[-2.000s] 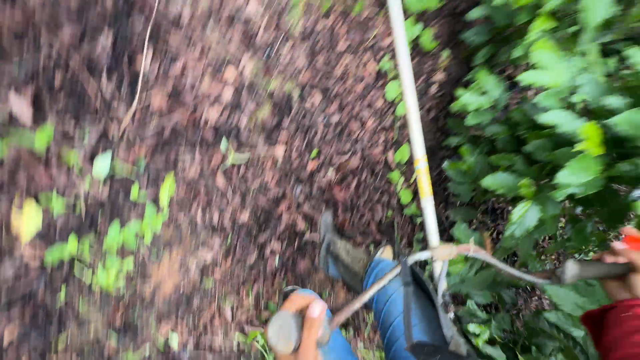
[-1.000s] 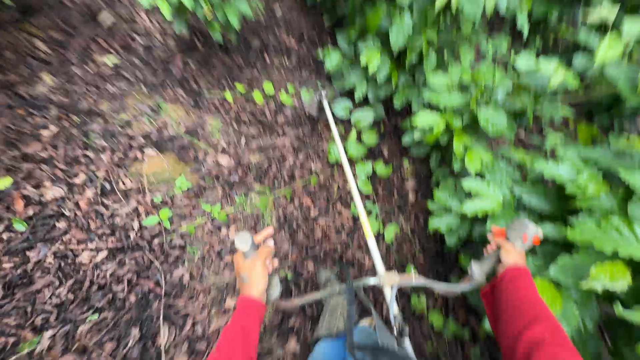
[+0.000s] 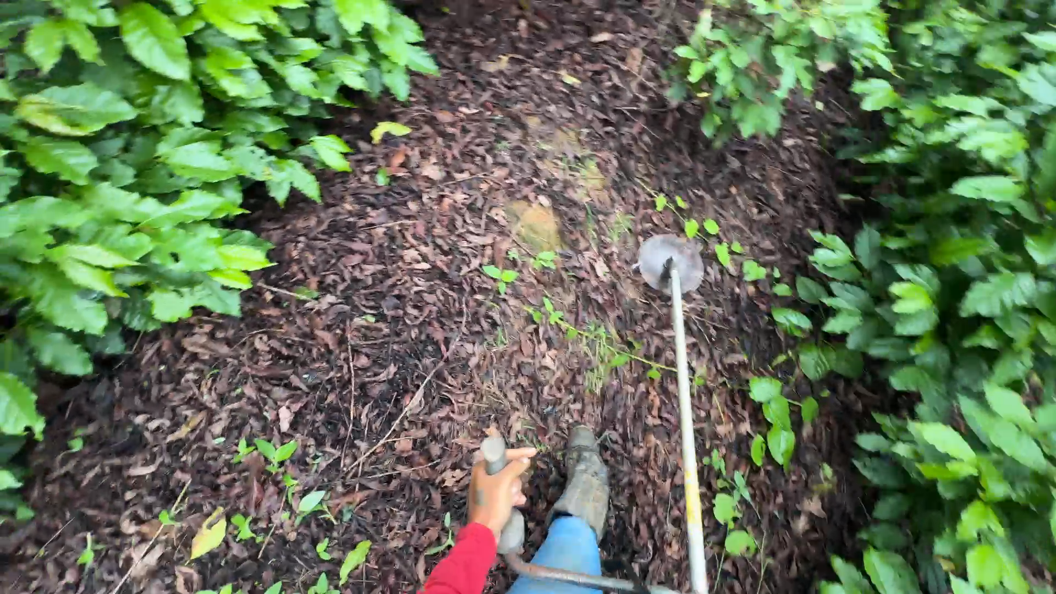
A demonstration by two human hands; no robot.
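A brush cutter's pale shaft (image 3: 686, 412) runs up from the bottom edge, right of centre, to a round grey cutting head (image 3: 671, 262) low over the leaf litter. At the lower middle, my left hand (image 3: 495, 488) is wrapped around the grey grip (image 3: 511, 532) of the handlebar (image 3: 569, 576), its index finger stretched out to the right. A red sleeve (image 3: 464, 565) covers that arm. My right hand and the other end of the handlebar lie outside the view.
Brown leaf litter (image 3: 396, 280) covers the path. Leafy bushes (image 3: 157, 181) crowd the left, with more bushes (image 3: 982, 330) along the right. A boot (image 3: 584, 478) and blue trouser leg (image 3: 569, 549) show at the bottom. Low green vines (image 3: 775, 412) grow beside the shaft.
The view has shifted a lot. My right hand, on the right grip one second ago, is out of view. My left hand still holds its grip, and the cutting head shows more clearly.
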